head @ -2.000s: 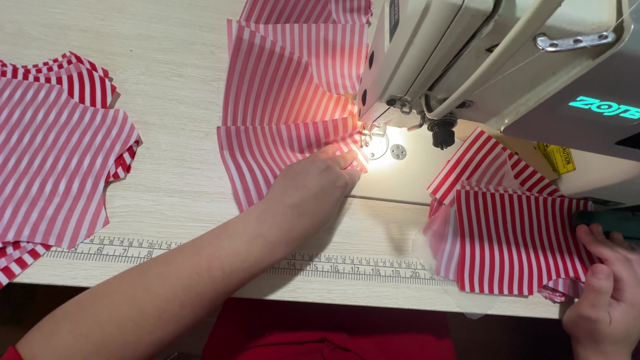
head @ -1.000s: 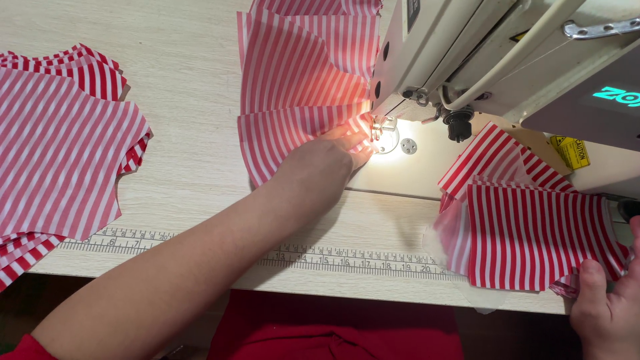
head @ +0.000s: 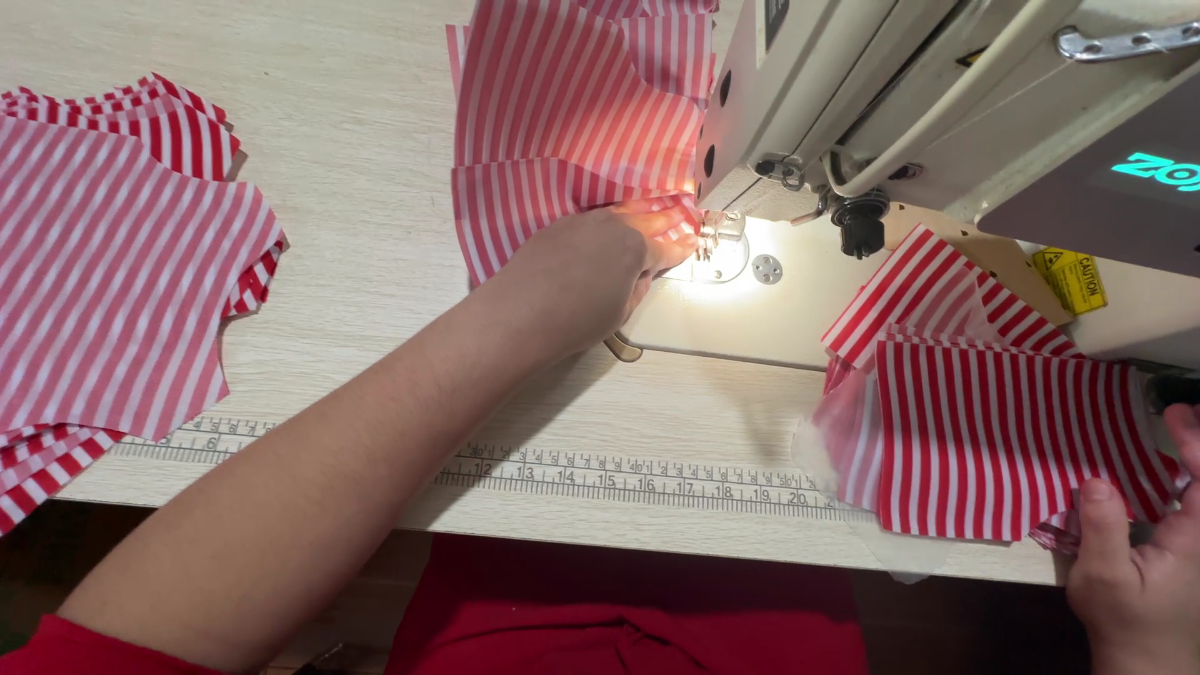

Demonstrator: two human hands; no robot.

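Observation:
My left hand [head: 600, 267] holds the edge of a pink-and-white striped fabric piece [head: 572, 122] close to the lit presser foot [head: 720, 230] of a sewing machine [head: 806, 103]. The fabric spreads up and left from my fingers in folds. At the right edge of the view, my right hand [head: 1134, 553] is at the side of a red-and-white striped fabric stack [head: 1003, 431], thumb near its lower corner. Some of its fingers are cut off by the frame, and whether it grips the fabric is unclear.
Striped fabric pieces [head: 122, 272] lie piled at the left. A printed ruler scale [head: 609, 473] runs along the table's front edge. A black knob [head: 861, 225] hangs under the machine, and a yellow caution label [head: 1072, 281] is on its bed. A curved metal piece [head: 622, 348] lies beside the bed.
My left hand stays at the presser foot on the fabric. My right hand has shifted slightly down around the stack's corner. The view has moved somewhat.

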